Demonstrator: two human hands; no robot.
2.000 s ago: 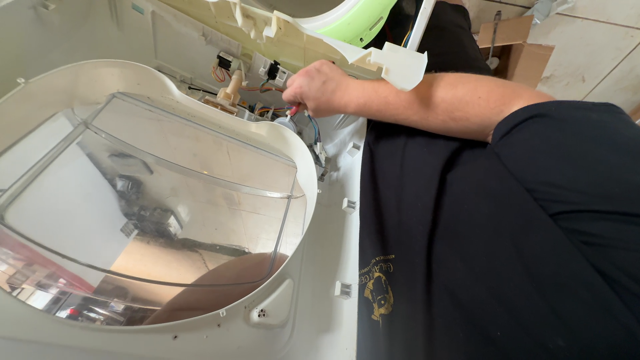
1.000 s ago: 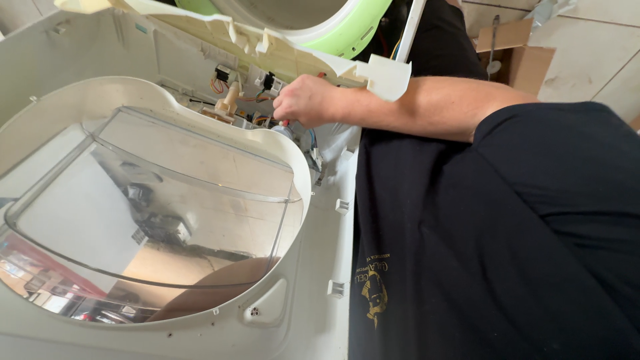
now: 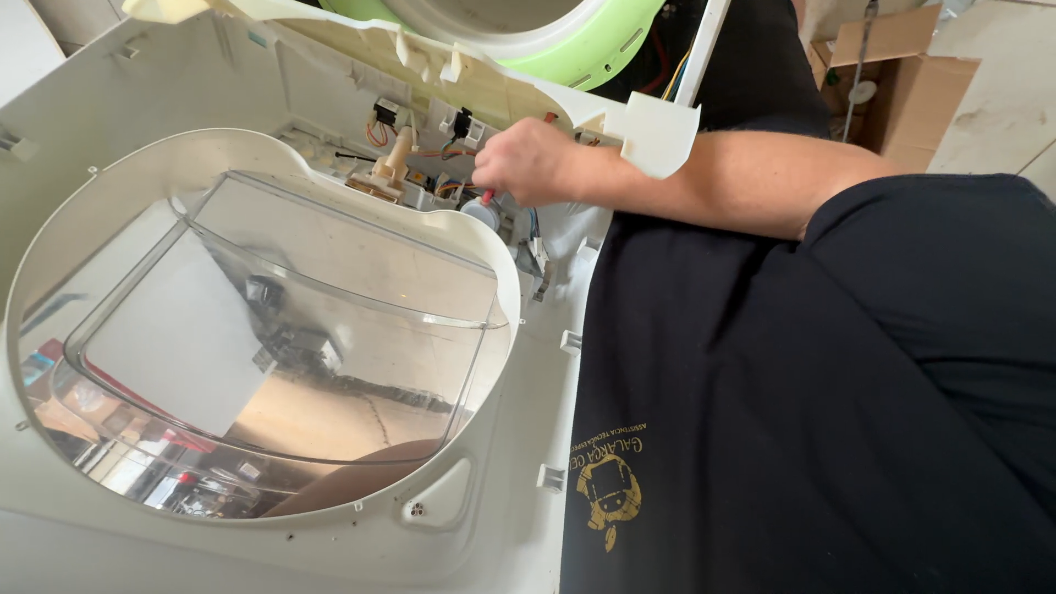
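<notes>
My right hand [image 3: 528,161] is closed around a red item [image 3: 488,196], mostly hidden by my fingers, whose end shows just above a round grey cap [image 3: 480,213]. An orange-red piece shows behind the knuckles; I cannot tell whether it belongs to the same item. Beside the hand, coloured wires [image 3: 450,186], a beige plastic spout-like part [image 3: 392,165] and a black connector [image 3: 462,124] sit inside a white appliance panel [image 3: 528,396]. Bundled wires with a white connector [image 3: 538,250] hang below the wrist. My left hand is not in view.
A round rim [image 3: 510,280] frames a clear plastic window [image 3: 346,289] with reflections. A jagged, yellowed plastic edge [image 3: 429,54] overhangs the wiring, and a white corner piece [image 3: 660,132] lies over my forearm. Beyond are a green ring [image 3: 606,62] and a cardboard box [image 3: 924,107].
My right hand has stayed at the wiring beside the window rim, with only a small shift of the hand and fingers. The view has moved slightly.
</notes>
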